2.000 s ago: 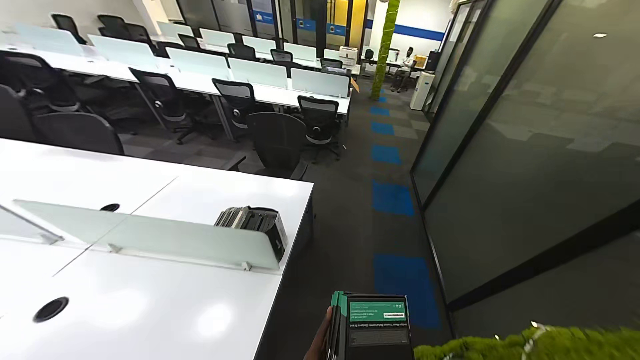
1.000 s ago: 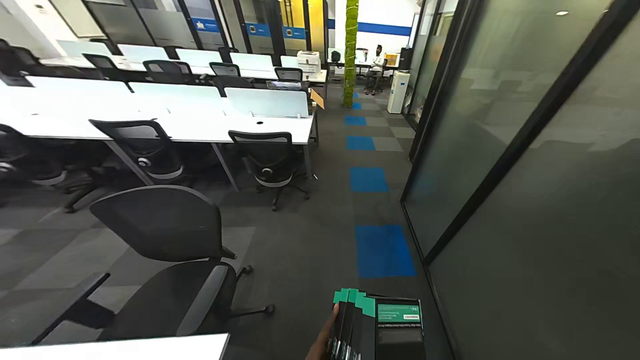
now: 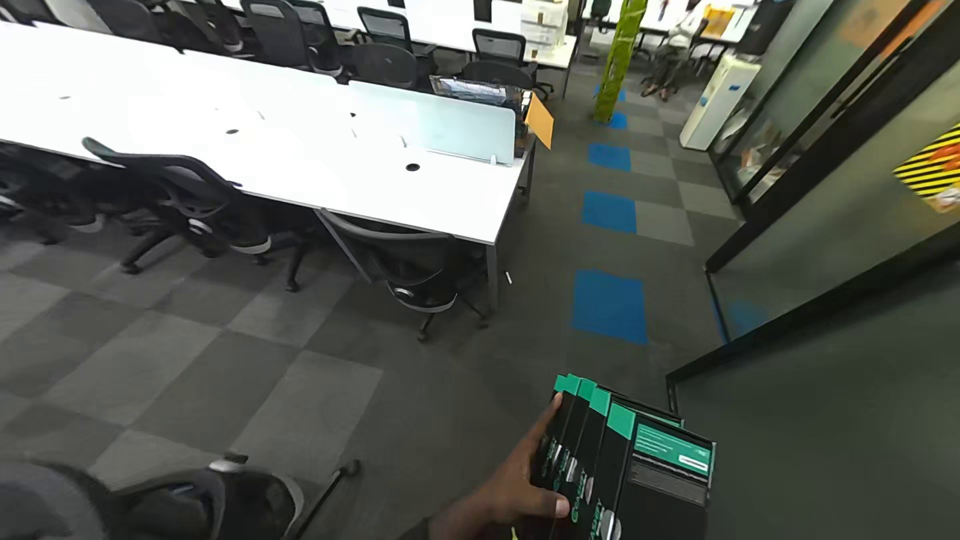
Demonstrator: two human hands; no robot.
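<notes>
Several black and green boxes (image 3: 622,465) stand side by side at the bottom right, bearing writing. My left hand (image 3: 521,480) grips them from their left side, its thumb on the narrow box faces and a finger reaching up along the outermost box. I cannot see my right hand; whether it supports the boxes from beneath is hidden. Beyond the boxes lies the grey carpet with blue tiles (image 3: 609,306).
A long white desk (image 3: 300,150) with a frosted divider (image 3: 442,120) runs along the left, black office chairs (image 3: 420,262) beside it. Glass partitions (image 3: 825,375) line the right. Farther on are a green-wrapped pillar (image 3: 619,60), a white water dispenser (image 3: 718,101) and a seated person (image 3: 671,56).
The view has moved forward along the aisle, past the nearer desk, and tilts down more. The boxes remain in my left hand, with more of it now showing.
</notes>
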